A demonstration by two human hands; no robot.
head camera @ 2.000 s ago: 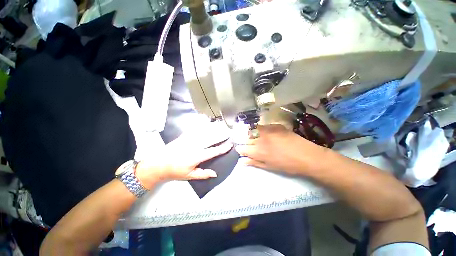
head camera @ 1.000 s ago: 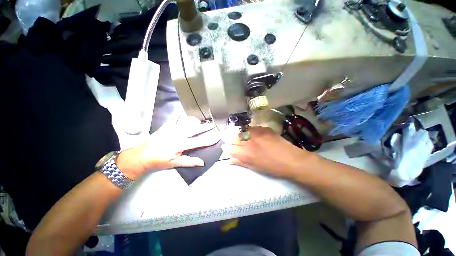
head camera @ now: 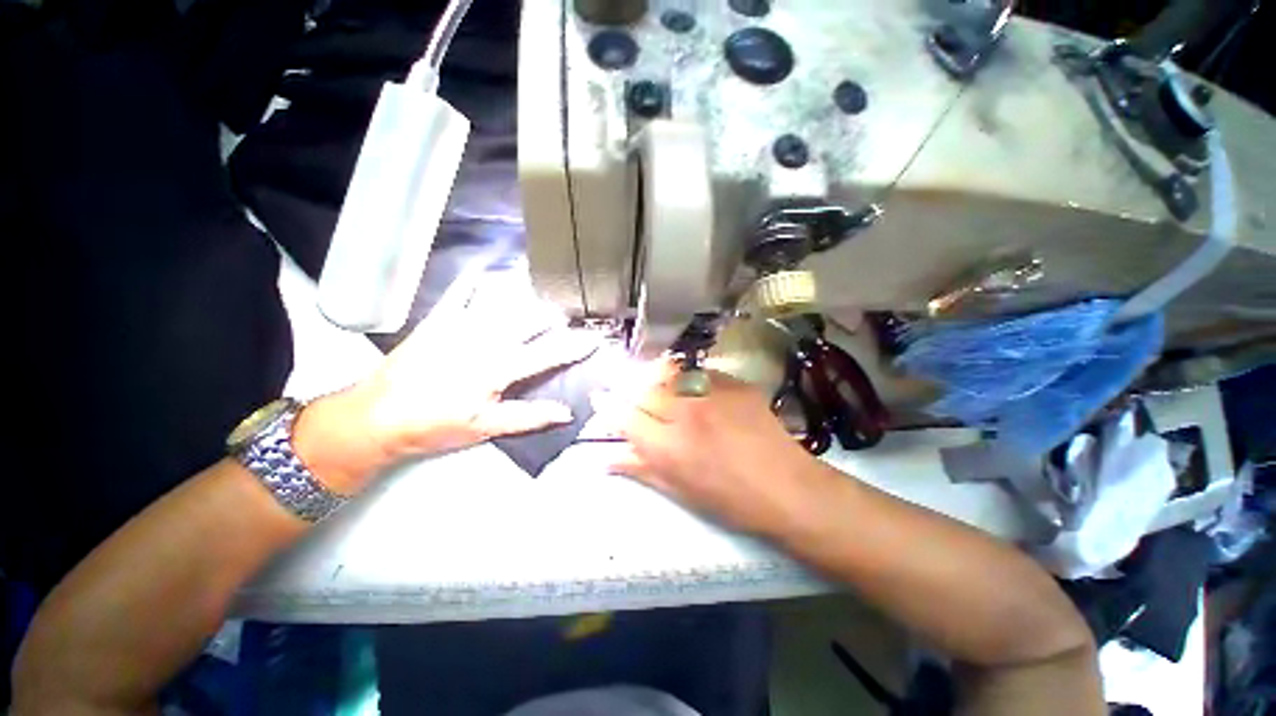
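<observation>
A black fabric piece (head camera: 539,442) lies on the white machine table, its pointed corner towards the front edge. My left hand (head camera: 445,385) lies flat on it, fingers spread, the fingertips washed out by bright light near the needle area. My right hand (head camera: 700,437) is just right of the needle area, fingers bent down at the cloth's right side; whether it pinches the cloth is hidden by glare. The cream sewing machine head (head camera: 700,154) stands above both hands. The presser foot and needle are lost in glare.
A big black fabric heap (head camera: 126,280) lies left. A white lamp bar (head camera: 396,206) hangs left of the machine head. Dark red-handled scissors (head camera: 835,395) lie right of my right hand. A blue thread bundle (head camera: 1038,367) hangs at right, above white crumpled scraps (head camera: 1113,490).
The view has shifted, and the machine head appears larger. Less of the fabric corner shows beyond my left hand than two seconds ago. Both hands remain beside the needle area.
</observation>
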